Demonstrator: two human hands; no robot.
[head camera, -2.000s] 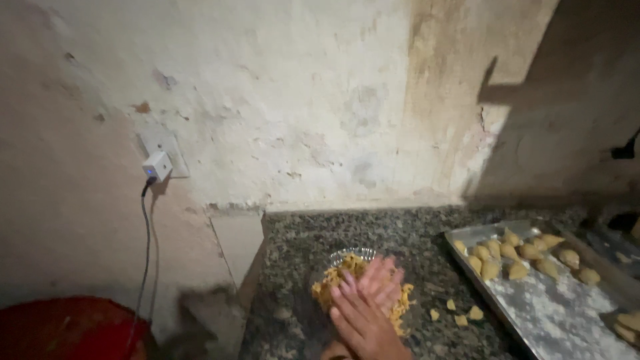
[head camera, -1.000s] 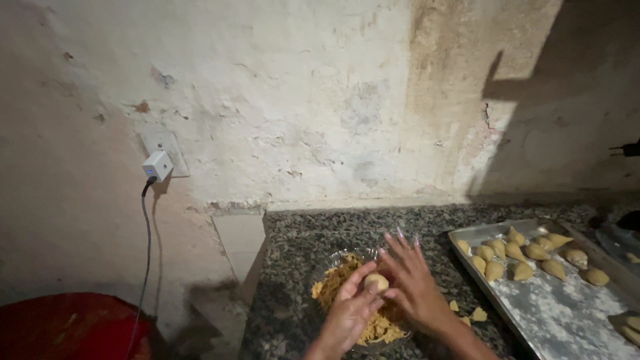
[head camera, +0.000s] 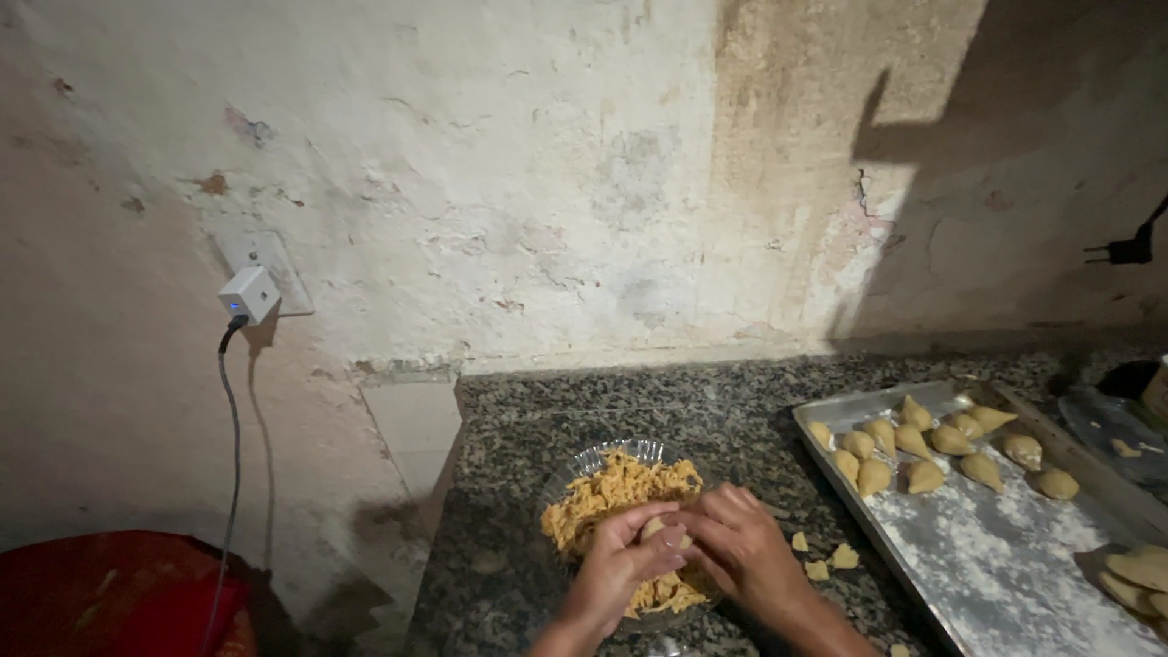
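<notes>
Between my two hands, above a clear fluted bowl (head camera: 630, 449) of shredded orange filling (head camera: 602, 493), is a small piece of pale dough (head camera: 664, 529). My left hand (head camera: 625, 561) grips it from the left with thumb and fingers. The fingers of my right hand (head camera: 744, 547) pinch it from the right and partly cover it. To the right, a metal baking tray (head camera: 899, 557) dusted with flour holds several teardrop-shaped dough pieces (head camera: 981, 470) near its back. Flat dough pieces (head camera: 1136, 579) lie at its right edge. Small dough scraps (head camera: 817, 570) rest on the counter between bowl and tray.
The speckled granite counter (head camera: 511, 456) meets a peeling wall (head camera: 547, 182). A white charger (head camera: 248, 294) with a dangling cable (head camera: 234, 438) is in the outlet at left, above a red tub (head camera: 119, 584). A black plug (head camera: 1122, 248) hangs at right, above a clear plastic item (head camera: 1104, 429).
Two seconds ago my palms were pressed together over the bowl. One second ago my left hand held the dough with my right hand's fingers spread; now the fingers of both hands close around it.
</notes>
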